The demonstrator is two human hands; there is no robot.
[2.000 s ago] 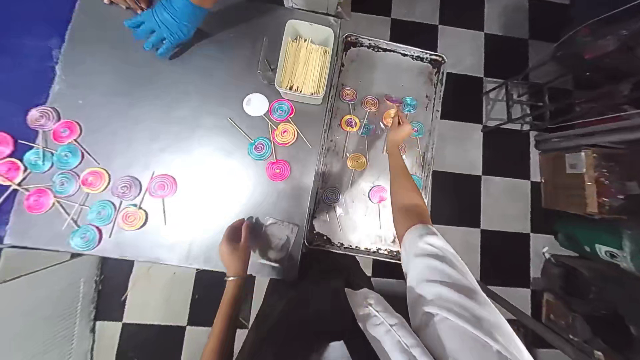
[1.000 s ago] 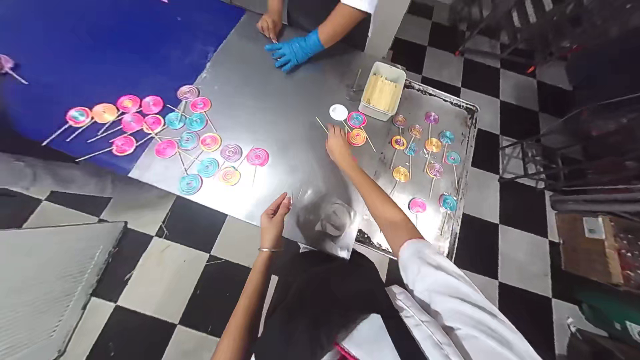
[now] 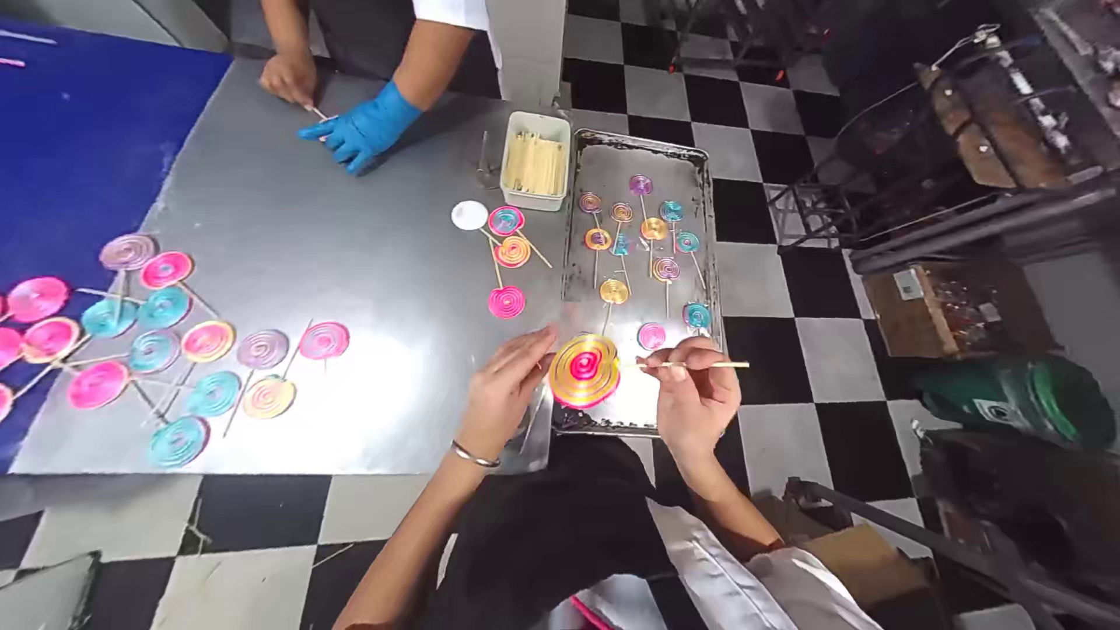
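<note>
A yellow and pink spiral lollipop [image 3: 584, 371] is held upright between my hands, in front of the baking tray. My right hand [image 3: 697, 398] grips its wooden stick [image 3: 726, 364] between thumb and fingers. My left hand [image 3: 507, 389] is at the candy's left edge, fingers together; whether it grips the edge cannot be told. Past my hands, several spiral lollipops, one of them purple [image 3: 640, 185], lie on the metal baking tray [image 3: 713, 289]. Left of the tray, a small group with a pink lollipop [image 3: 507, 302] and a white disc [image 3: 469, 215] lies on the metal table [image 3: 350, 262].
A plastic tub [image 3: 535, 203] of wooden sticks stands beside the tray. Many lollipops, one turquoise [image 3: 178, 441], lie at the table's left, near a blue surface [image 3: 79, 114]. Across the table, a person with a blue glove [image 3: 372, 129] handles a stick. Metal racks stand at right.
My right hand has left the small group on the table and now holds a yellow and pink lollipop by its stick. My left hand has come up beside the candy. The view has shifted.
</note>
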